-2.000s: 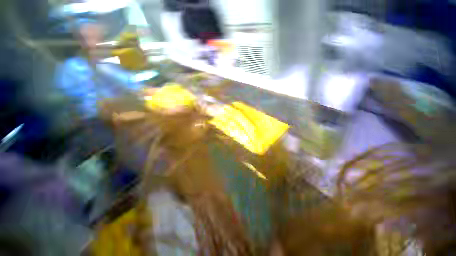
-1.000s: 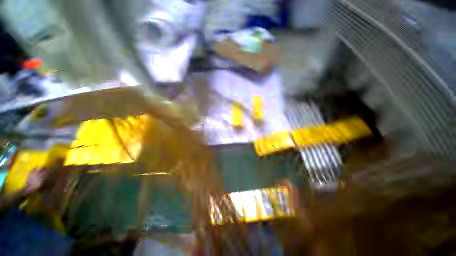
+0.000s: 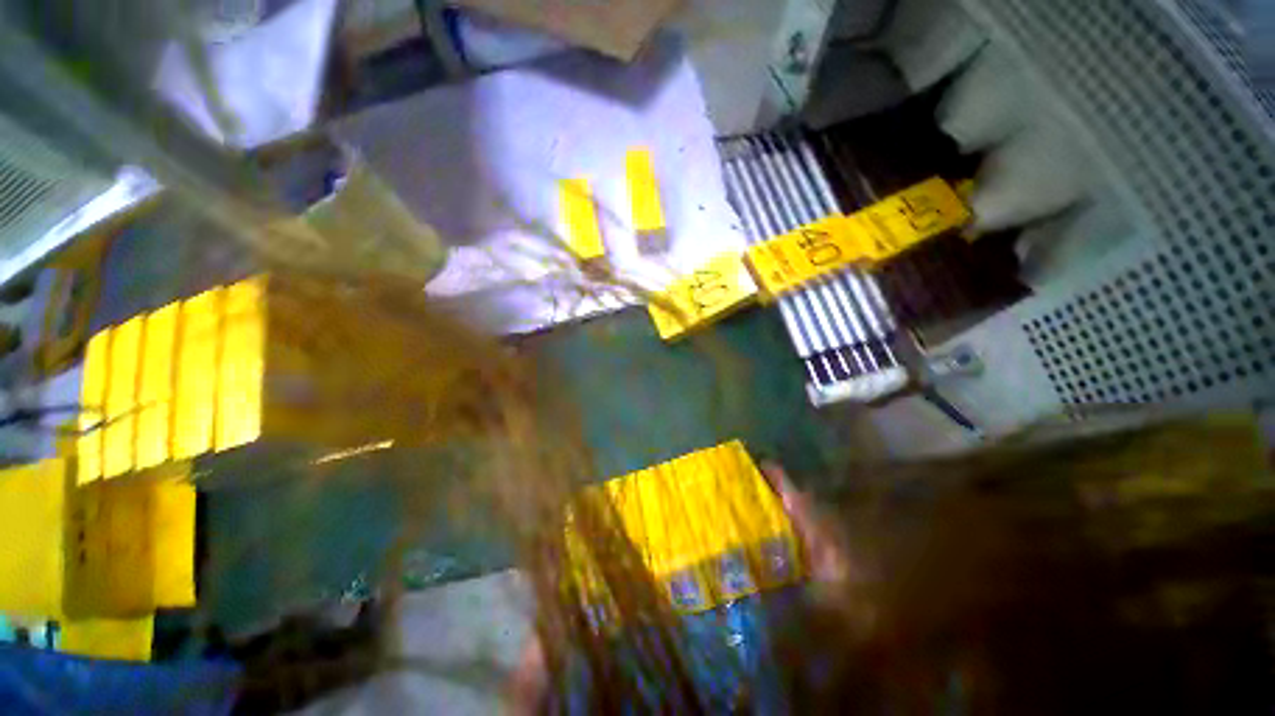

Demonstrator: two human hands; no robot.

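A group of yellow cartons (image 3: pixel 699 511) sits low in the middle, side by side, with small dark pictures on the near ends. My right hand (image 3: pixel 822 539) is at its right end, fingers against it and partly behind brown hair strands. A skin-coloured bit of my left hand (image 3: pixel 529 674) shows at the lower left of the group; hair hides the rest and its grip. A row of yellow cartons marked "40" (image 3: pixel 811 255) runs end to end from the green surface (image 3: pixel 629 385) across the rollers (image 3: pixel 839 336) into the tunnel mouth.
Two slim yellow cartons (image 3: pixel 643 196) lie apart on the white table (image 3: pixel 517 140). A block of yellow cartons (image 3: pixel 175 378) stands at left, with more cartons (image 3: pixel 133 539) nearer. The perforated tunnel casing (image 3: pixel 1161 210) fills the right. Blurred hair covers the lower right and centre.
The view has swung right and steadied. The carton group between my hands now shows plain yellow faces upward, with the printed ends toward me; earlier its pale, dark-patterned side showed.
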